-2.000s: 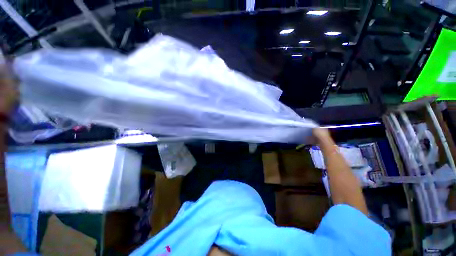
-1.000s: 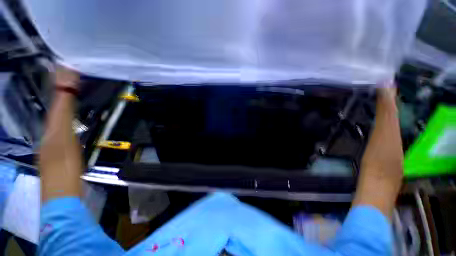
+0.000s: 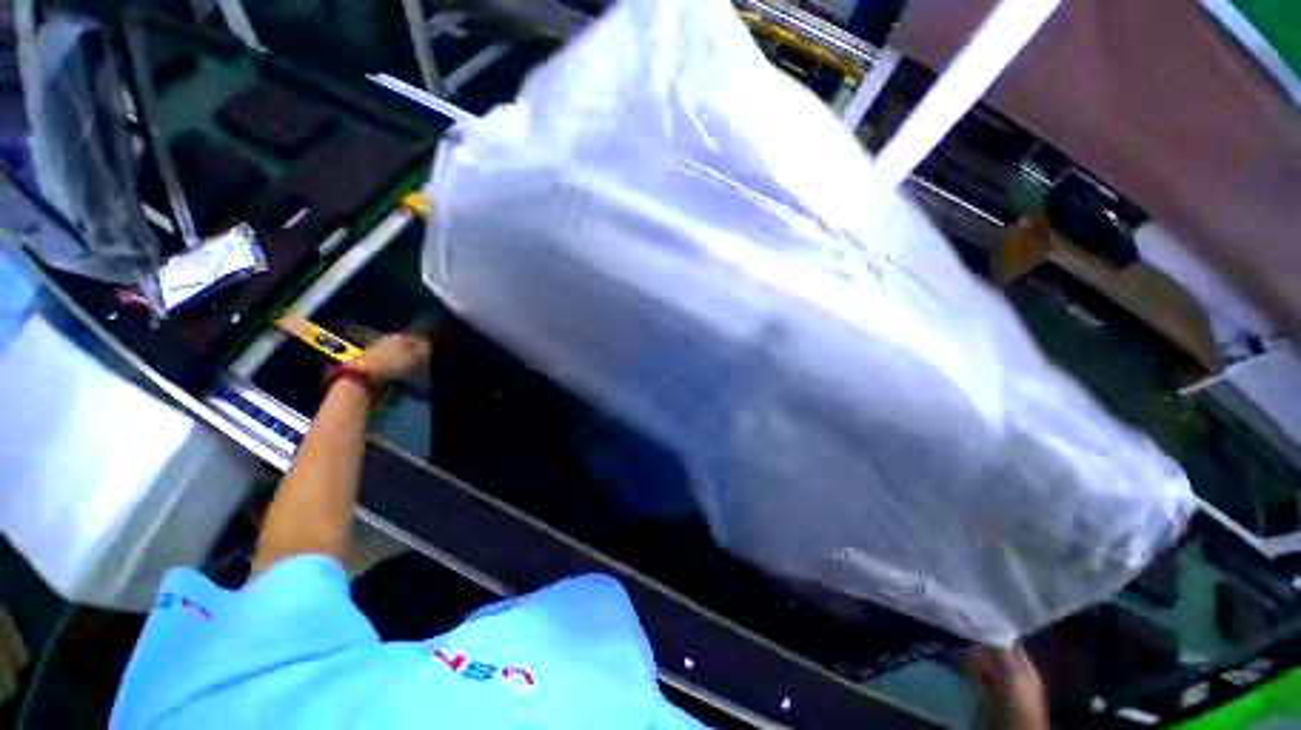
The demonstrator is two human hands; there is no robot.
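Observation:
A large milky protective bag [image 3: 799,342] lies over much of a dark television set [image 3: 557,442] in front of me, its far part raised and creased. My left hand [image 3: 397,357] is at the set's left end, below the bag's left edge; its fingers are blurred and I cannot tell whether they grip the set. My right hand [image 3: 1006,670] is at the near right edge, touching or just under the bag's lower edge; its fingertips are partly hidden.
A white bag stack [image 3: 114,456] stands at the left beside the metal-edged line. A small clear packet [image 3: 210,271] with a white piece lies on the black padded board [image 3: 321,186]. Yellow-marked rails lie beyond my left hand. A brown carton [image 3: 1113,285] is at the far right.
The bag has come down from above over the set. My left hand has moved in to the set's left end, and my right hand has lowered to the near right edge. The view has tilted.

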